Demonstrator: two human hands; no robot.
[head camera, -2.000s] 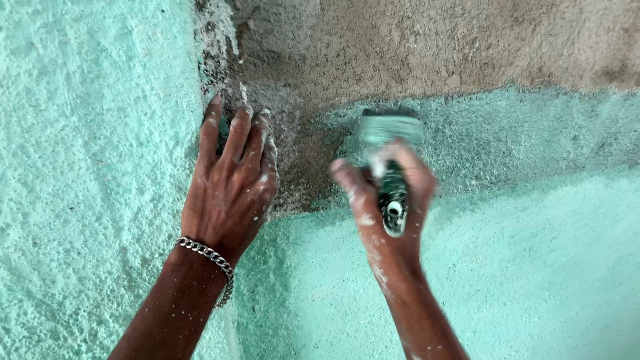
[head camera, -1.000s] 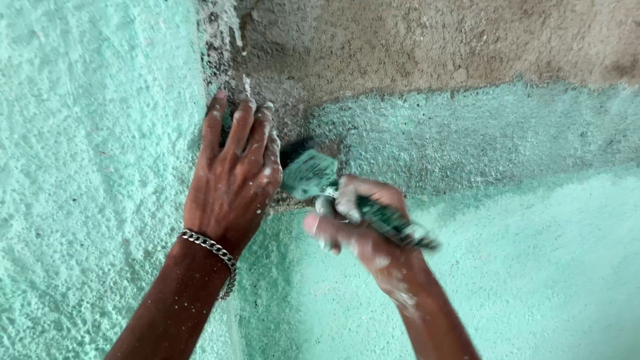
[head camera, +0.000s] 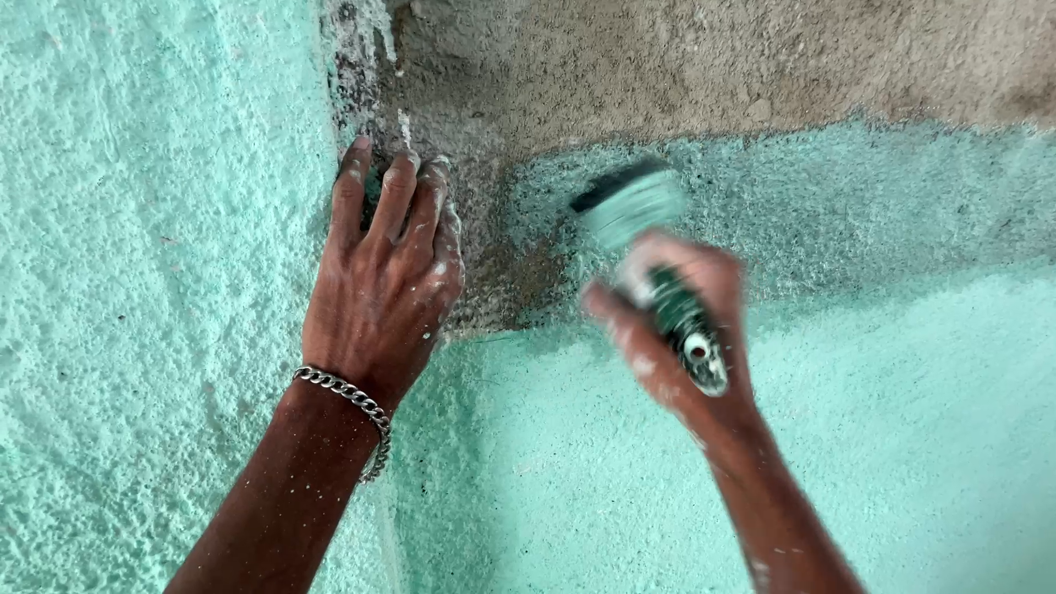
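Observation:
My right hand (head camera: 685, 313) grips a paintbrush (head camera: 634, 202) by its dark green handle, which has a hole at its end. The bristles are dark at the tip, lie against the wet teal band of the wall (head camera: 825, 198) and are blurred. Left of it, my left hand (head camera: 384, 280) rests on the wall near the inner corner, fingers slightly apart and spotted with pale paint. Something dark green shows between its fingers, but I cannot tell what it is. A chain bracelet (head camera: 351, 394) circles the left wrist.
Bare grey-brown plaster (head camera: 660, 66) spans the upper part of the wall. A rough mint-green wall (head camera: 157, 247) meets it at a corner on the left, with white drips (head camera: 381, 25) at the top. Lighter mint paint (head camera: 891, 429) covers the lower right.
The right hand with the brush has moved right and up from the corner beside the left hand, where it was a second ago. My left hand has stayed in place.

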